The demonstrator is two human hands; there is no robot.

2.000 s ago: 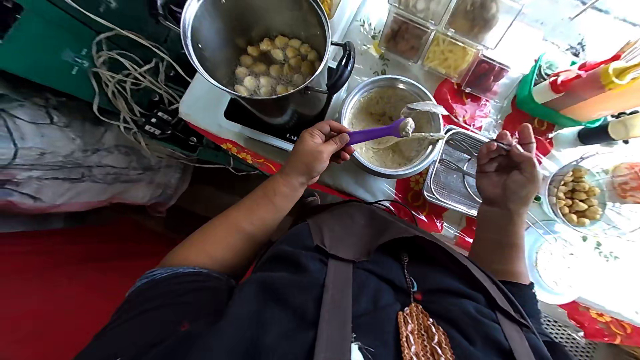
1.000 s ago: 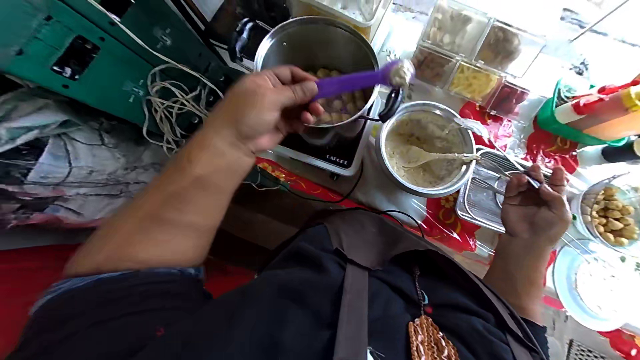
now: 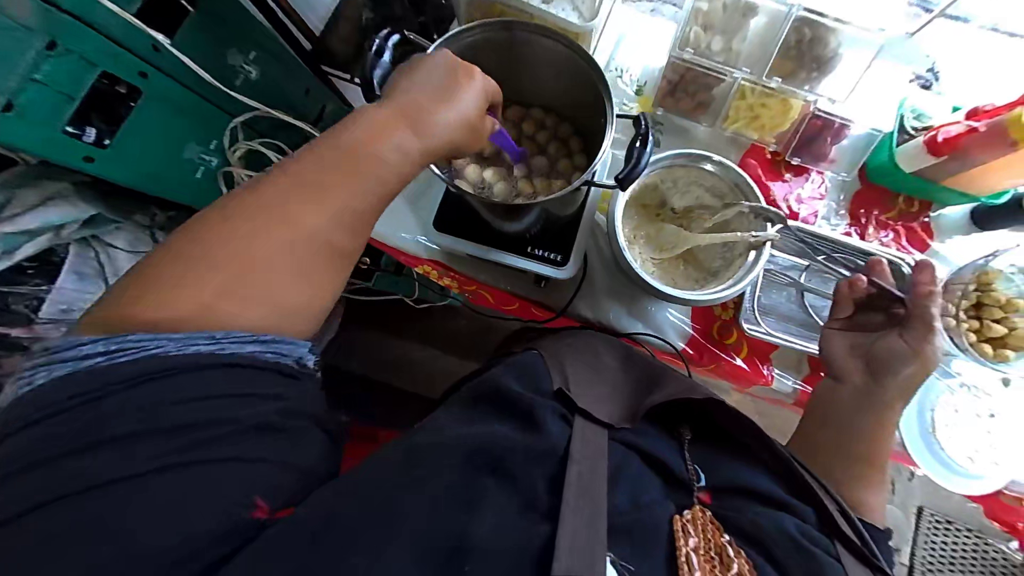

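My left hand (image 3: 444, 104) grips the handle of a purple utensil (image 3: 508, 146), its lower end down inside a deep metal pot (image 3: 602, 96). Round balls of food (image 3: 550, 152) lie in liquid in that pot. To its right, a metal bowl (image 3: 620, 254) holds thick, pale paste (image 3: 676, 268) with a light-coloured spoon (image 3: 692, 238) in it. My right hand (image 3: 880, 344), palm up, holds the thin handle of a metal spoon (image 3: 752, 212) whose head is over the bowl. The purple utensil's tip is hidden.
The pot stands on a black-topped electric cooker (image 3: 512, 244). A metal tray with a rack (image 3: 788, 300) lies between bowl and right hand. Farther right are a bowl of browned balls (image 3: 988, 316) and a pale blue dish (image 3: 928, 448). Clear food containers (image 3: 760, 112) and a green basket (image 3: 884, 164) stand behind.
My left hand has moved from beside the paste bowl to over the pot. The purple utensil carried a lump of paste earlier; its end is now down in the pot. My right hand stays near the tray.
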